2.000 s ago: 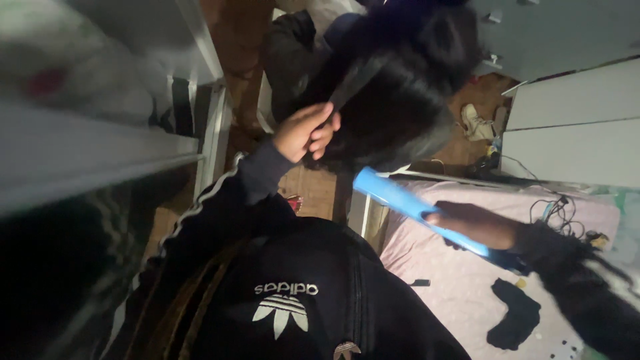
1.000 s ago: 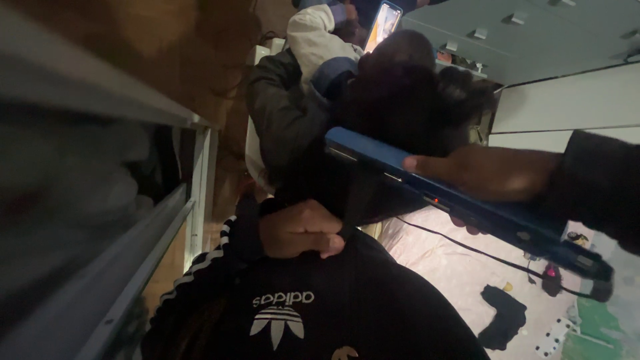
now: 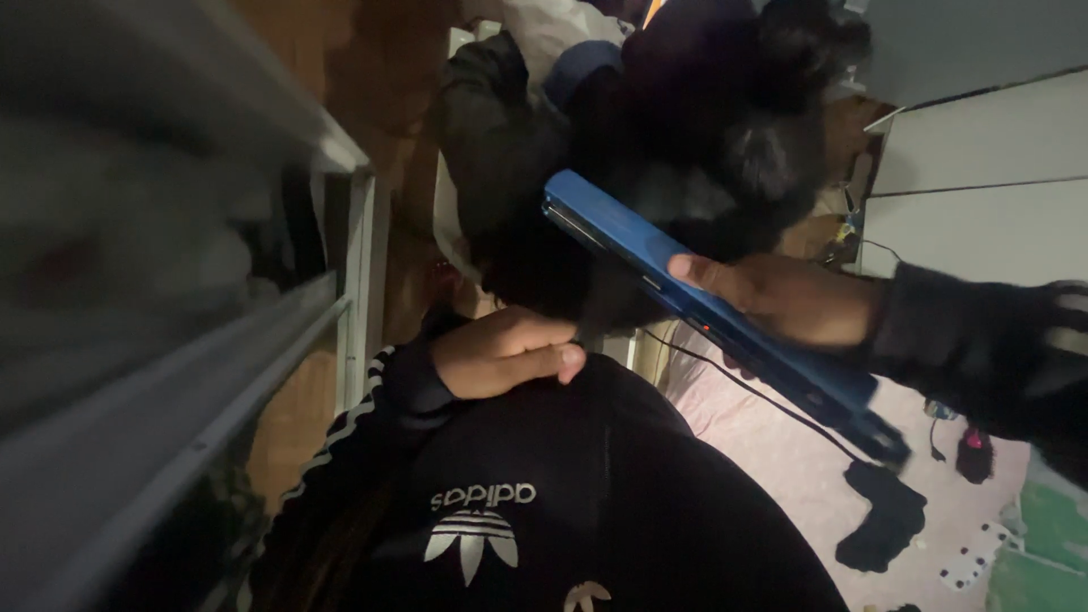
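Observation:
My right hand (image 3: 765,293) is closed around a blue hair straightener (image 3: 629,234) with a small red light, held slantwise over the dark hair of a seated person. Its plates look closed; whether hair lies between them cannot be told. From its lower right end runs a black cord (image 3: 748,387). My left hand (image 3: 510,353) is just in front of my chest, fingers and thumb pinched at the ends of the dark hair (image 3: 625,293). The dark light hides how much hair it holds. The seated person's dark sleeve (image 3: 489,127) shows beyond the hair.
White-framed furniture (image 3: 361,280) stands close on my left. Grey and white drawers (image 3: 977,149) are at the upper right. A pink cover (image 3: 739,425) at the lower right bears a black cloth item (image 3: 880,514) and a white dotted object (image 3: 977,557). Wooden floor (image 3: 297,433) shows at left.
Two seconds ago my left hand was raised beside the hair; it is now lower, near my chest. The straightener has come across to the hair. The seated person's phone, visible one second ago, is mostly out of view.

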